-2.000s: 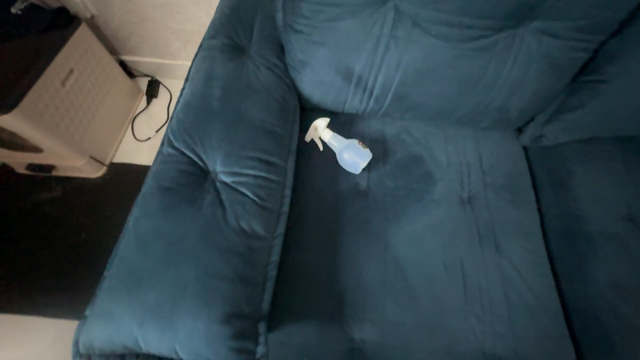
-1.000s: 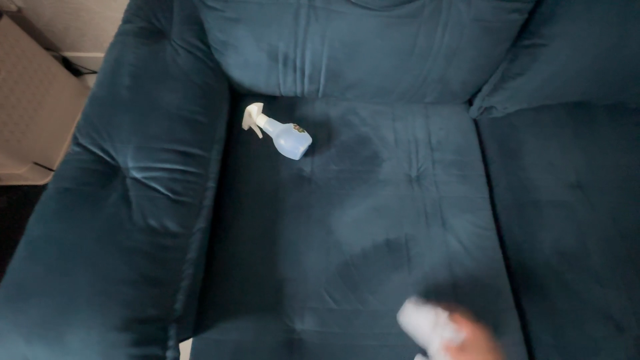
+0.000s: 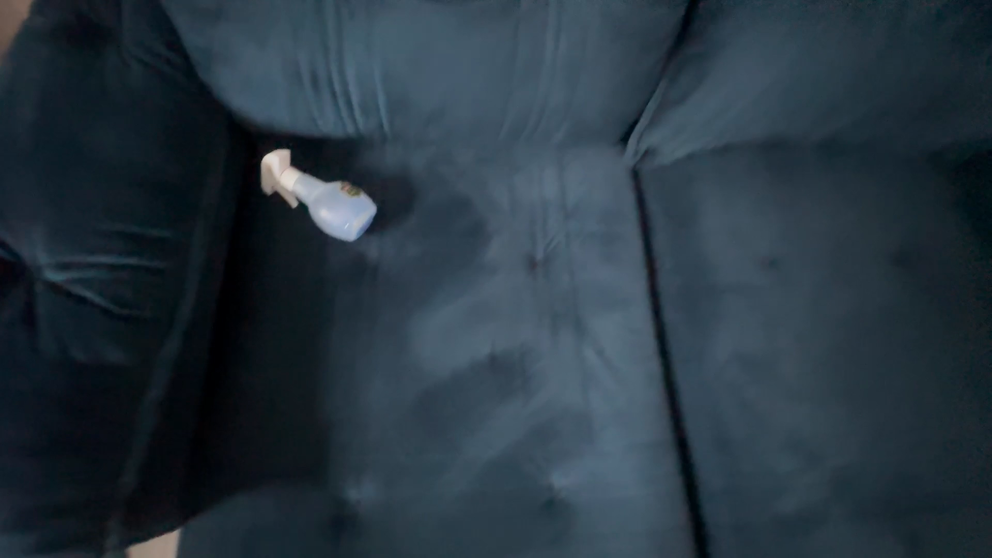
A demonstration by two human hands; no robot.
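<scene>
Neither my left hand nor my right hand shows in the head view now, so what they hold is hidden. A spray bottle [image 3: 341, 211] with a white trigger head and a pale blue body lies on its side on the dark blue sofa's seat cushion [image 3: 496, 325]. Its trigger head points to the left, near the corner between armrest and backrest, and a small label with markings is on its body. Darker patches show in the fabric beside the bottle and lower on the same cushion.
The padded armrest [image 3: 93, 310] rises on the left. Back cushions [image 3: 449, 70] stand along the top, and a second seat cushion [image 3: 814, 349] lies to the right across a dark seam. A bit of pale floor [image 3: 155, 544] shows at the lower left.
A blurred hand with a white thing, at the lower right one second ago, has left the view. The bottle still lies on the cushion. The view has shifted to the right.
</scene>
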